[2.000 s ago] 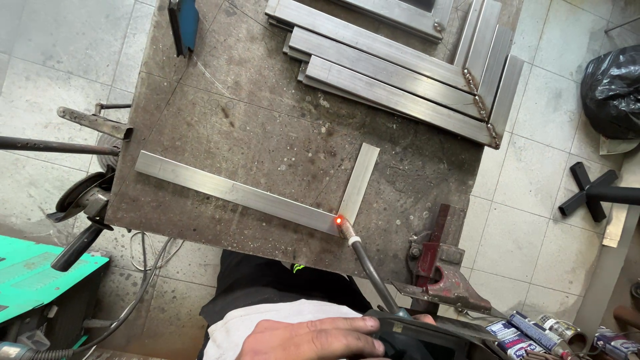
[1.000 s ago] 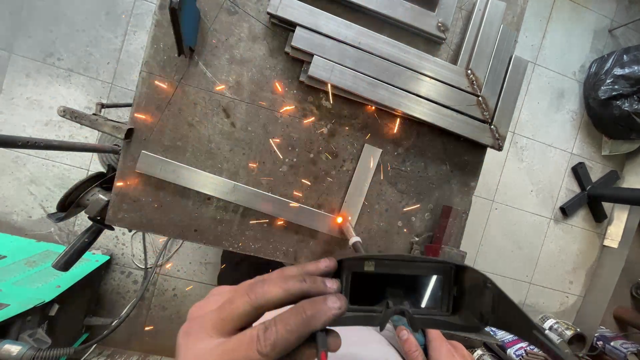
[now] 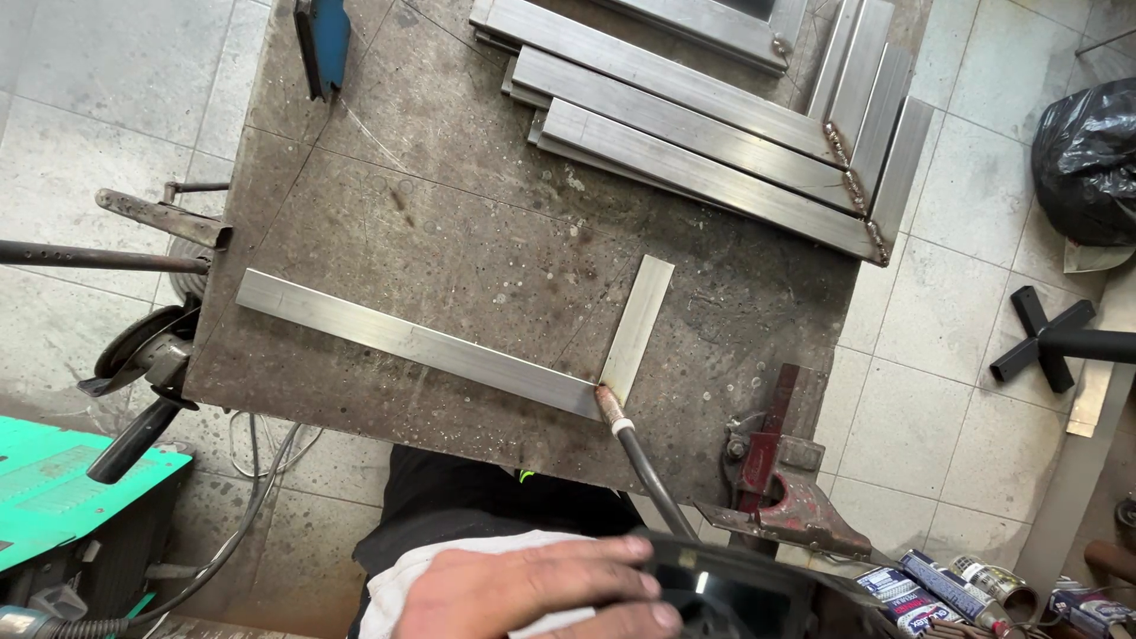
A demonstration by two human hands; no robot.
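My left hand [image 3: 532,593] is at the bottom, its fingertips on the left edge of a dark welding mask [image 3: 728,586]; its thumb is hidden. My right hand does not show. From behind the mask runs a MIG welding torch neck [image 3: 652,475]. The torch nozzle [image 3: 611,404] sits at the corner where a long flat-faced metal bar [image 3: 408,339] meets a short metal bar [image 3: 641,324]. A small brown mark shows at that joint, and no arc glows.
Welded L-shaped metal frames [image 3: 710,169] are stacked at the table's back right. A blue metal piece [image 3: 324,44] stands back left. An angle grinder [image 3: 155,364] hangs at the left edge, a red clamp or vise [image 3: 790,484] at the right. Cans [image 3: 932,590] lie lower right.
The orange sparks and the glow at the nozzle are gone. The mask and my left hand have moved down from the joint, and my right hand, visible one second ago, is out of sight.
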